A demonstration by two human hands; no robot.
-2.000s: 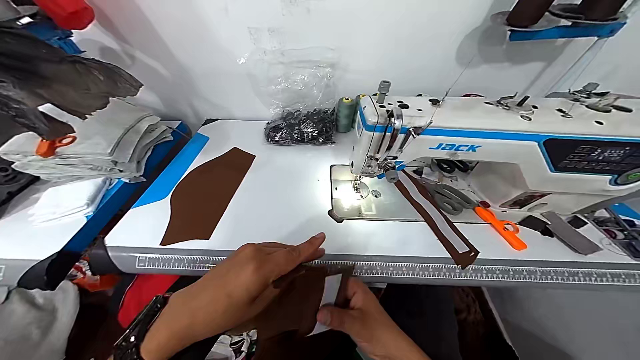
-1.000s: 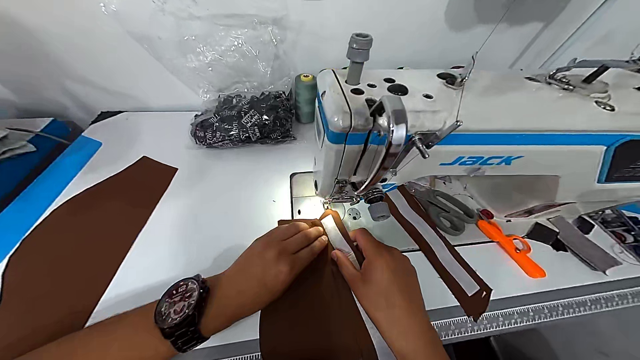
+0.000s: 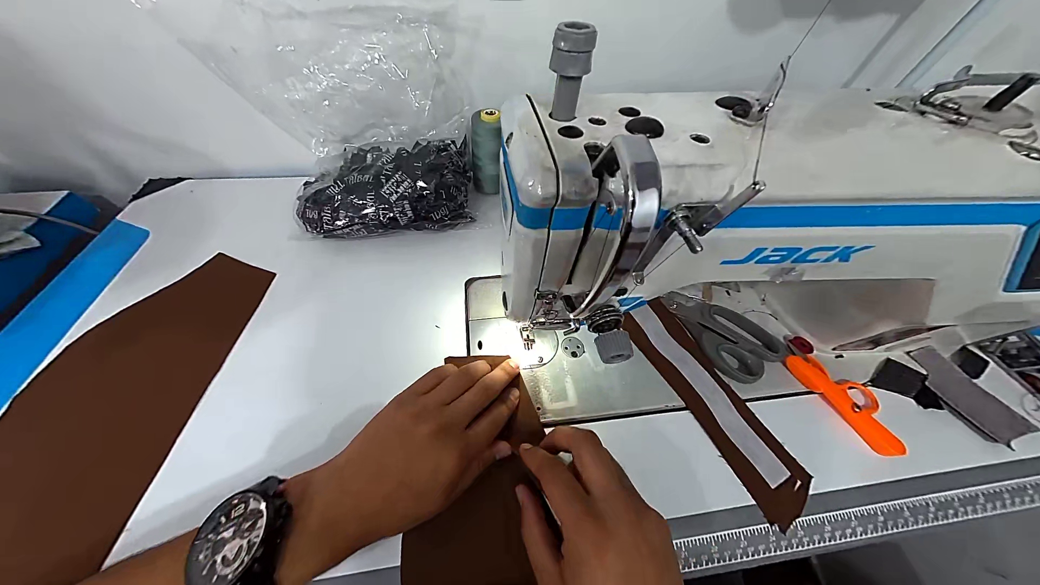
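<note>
A piece of brown fabric (image 3: 467,528) lies under both hands, its top edge just in front of the lit presser foot (image 3: 528,337) of a Jack sewing machine (image 3: 812,162). My left hand (image 3: 422,439), with a wristwatch on the wrist, rests flat on the fabric with its fingertips beside the foot. My right hand (image 3: 589,504) holds the fabric's right edge between thumb and fingers, close to the left thumb. A brown strip with a white band (image 3: 715,406) lies right of the needle plate. Another brown fabric panel (image 3: 122,390) is spread at the left.
Grey-handled scissors (image 3: 735,345) and an orange thread snipper (image 3: 853,406) lie below the machine arm. A plastic bag of black printed labels (image 3: 386,191) and a green thread cone (image 3: 486,153) stand behind. A measuring tape (image 3: 877,516) runs along the table's front edge.
Both hands have moved from the table's front edge up to the presser foot with the fabric. The white strip seen between the fingers a second ago is now out of sight. The view has moved closer.
</note>
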